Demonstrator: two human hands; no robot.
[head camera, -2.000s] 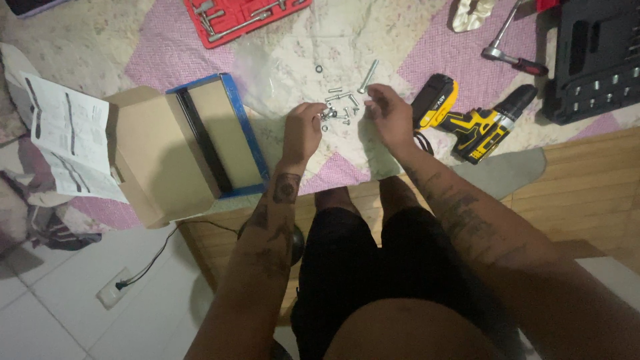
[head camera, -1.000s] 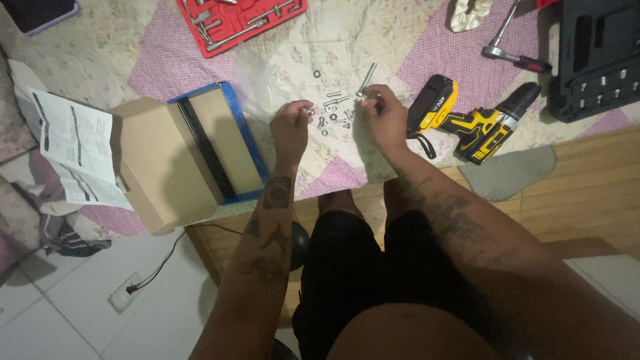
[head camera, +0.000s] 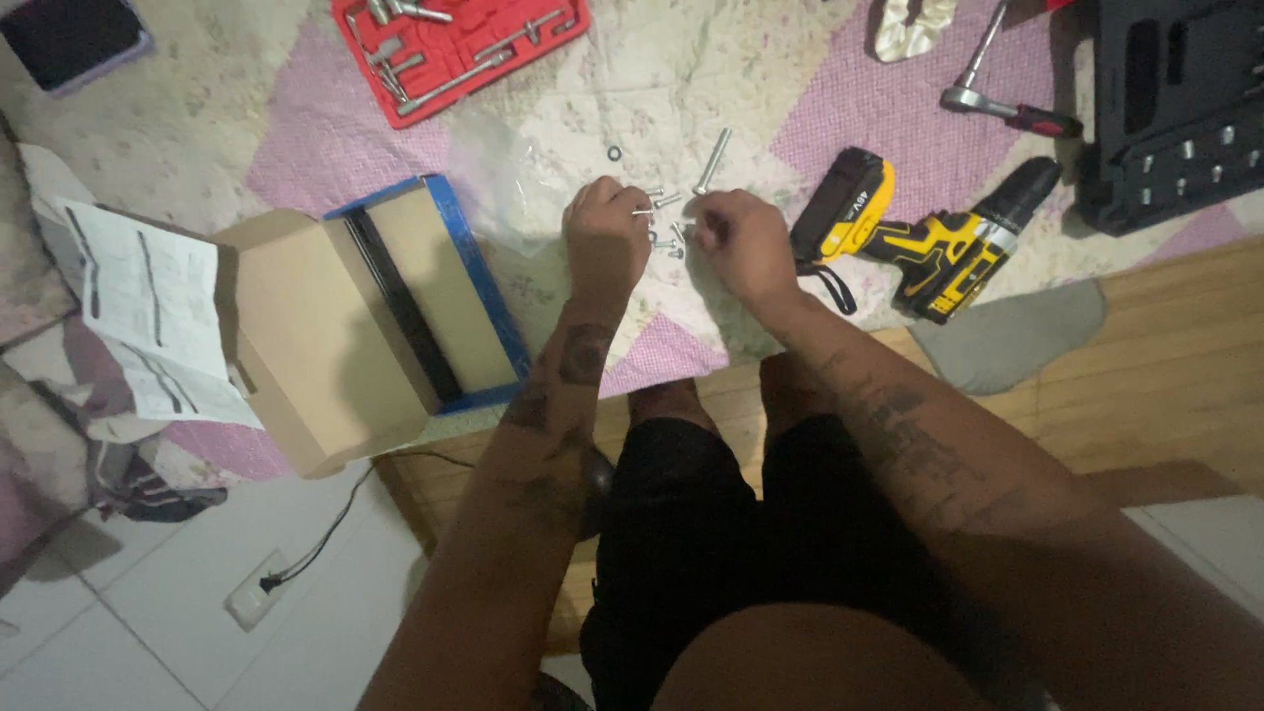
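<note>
Several small screws (head camera: 669, 200) lie on a floral cloth between my two hands, some of them partly hidden by my fingers. My left hand (head camera: 609, 234) is curled at their left side, with a small screw (head camera: 644, 211) showing at its fingertips; whether it grips that screw is not clear. At their right, my right hand (head camera: 743, 242) has its fingers bent inward, and what is between them cannot be made out. Just beyond its knuckles lies a long bolt (head camera: 713, 161). A dark washer (head camera: 614, 153) rests farther up the cloth.
A cordless drill (head camera: 928, 237) lies right of my right hand, with a ratchet (head camera: 1007, 111) and black socket case (head camera: 1165, 212) beyond. A red tool tray (head camera: 464, 99) is at the top. Left are an open cardboard box (head camera: 316, 336), a printed sheet (head camera: 153, 296) and a clear plastic bag (head camera: 504, 188).
My left hand has moved right, in over the small screws, since the frame of one second ago. My right hand stays close to the long bolt.
</note>
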